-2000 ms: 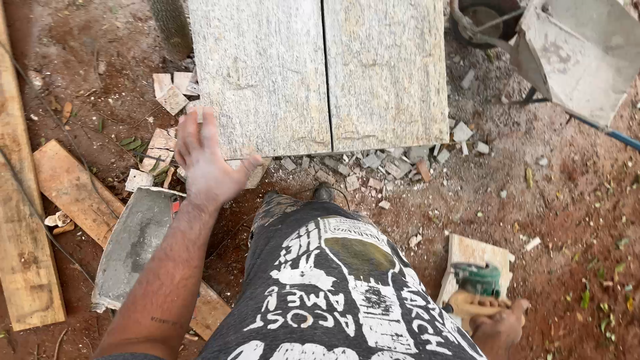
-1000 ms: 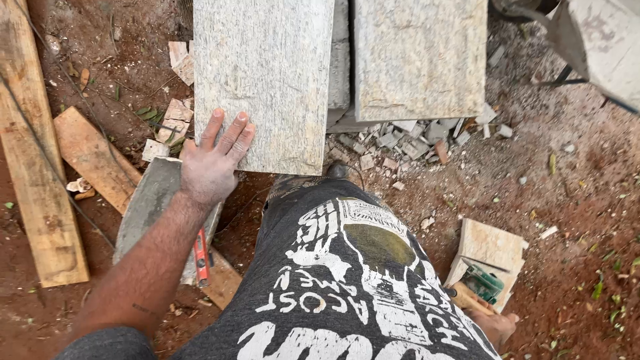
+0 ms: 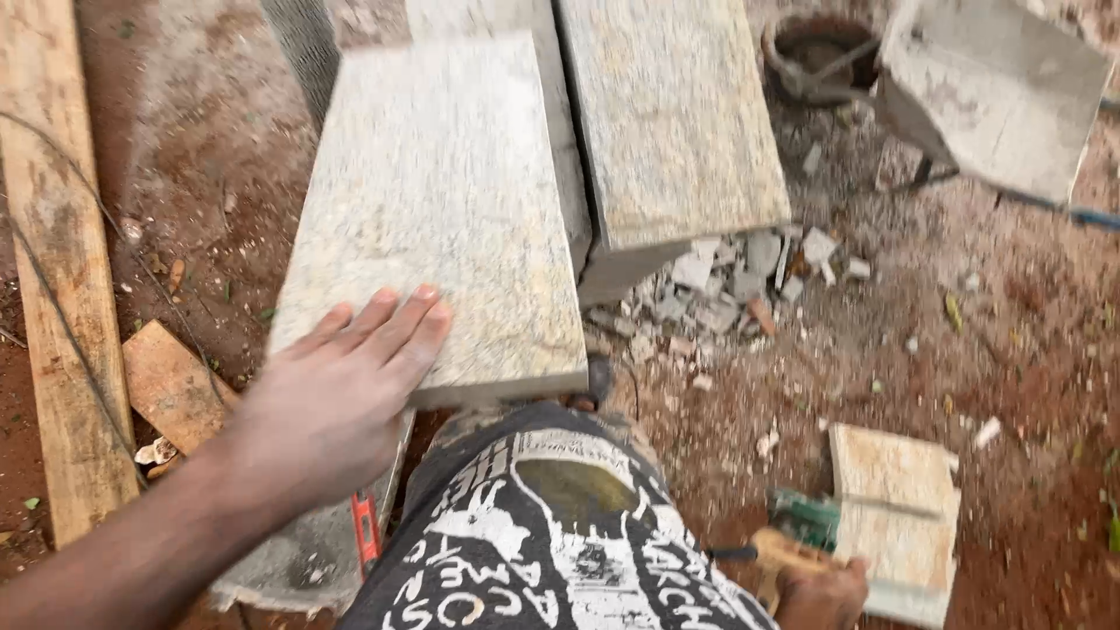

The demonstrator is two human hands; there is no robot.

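Note:
My left hand (image 3: 350, 394) lies with its fingers spread on the near end of a rough pale stone slab (image 3: 437, 210), which is turned at an angle at the centre left. Beside it another stone slab (image 3: 682, 114) rests on a support, with a dark gap along its left edge. At the lower right my right hand (image 3: 822, 595) is around the handle of a green and tan power saw (image 3: 801, 534). The saw is at a cut piece of stone (image 3: 901, 507) on the ground; its blade is not clearly seen.
Stone offcuts (image 3: 717, 289) lie below the slabs. A wheelbarrow (image 3: 997, 96) stands at the upper right. Wooden planks (image 3: 61, 262) and a cable are at the left. A mortar trough (image 3: 289, 560) and a red spirit level (image 3: 365, 525) lie at the lower left. A post (image 3: 302, 52) rises behind.
The two slabs lay side by side two seconds ago; the left one has come away and turned, with my left hand on it. My right hand has stayed at the saw.

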